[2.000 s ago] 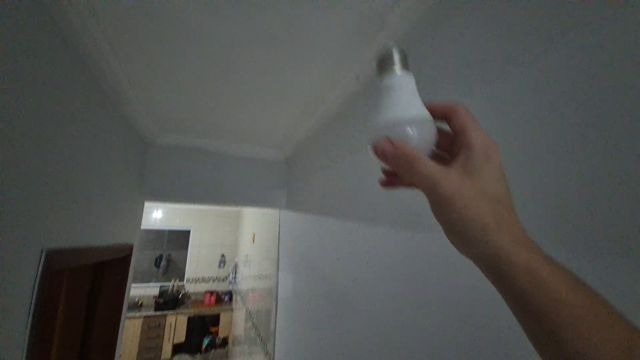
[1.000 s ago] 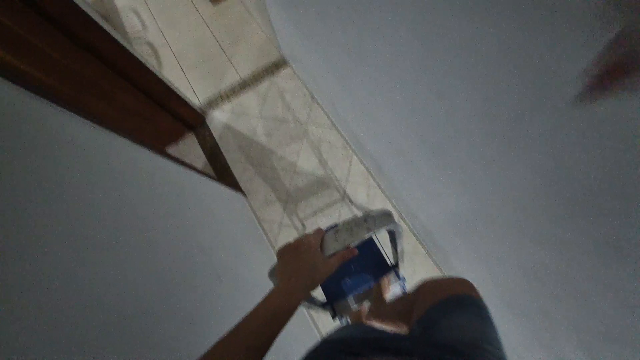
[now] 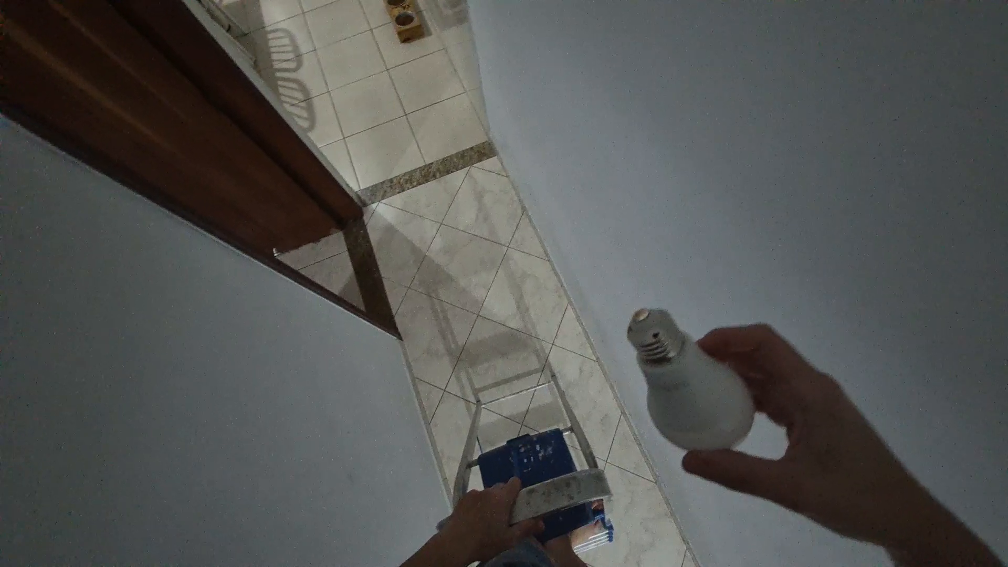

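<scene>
My right hand (image 3: 795, 441) holds a white light bulb (image 3: 697, 398) by its rounded part between thumb and fingers, in front of the wall at the right. The bulb's metal screw base points up and to the left. Low in the middle, my left hand (image 3: 492, 512) grips the grey top rail (image 3: 559, 494) of a metal stepladder. Below that rail lies the ladder's blue platform (image 3: 535, 461), marked with pale specks. Part of a bare leg or foot shows beside the platform, partly hidden by the hand and rail.
Pale walls stand close at the left (image 3: 197, 354) and right (image 3: 748, 157). A brown wooden door (image 3: 173, 126) is at upper left. A stone threshold strip (image 3: 429, 173) crosses the tiled floor (image 3: 465, 260). Beyond it lies a small wooden object with round holes (image 3: 405, 24).
The view has swung from the ceiling down to the floor. My right hand, blurred at the right edge a second ago, is now fully in view with the bulb. My left hand remains on the ladder rail.
</scene>
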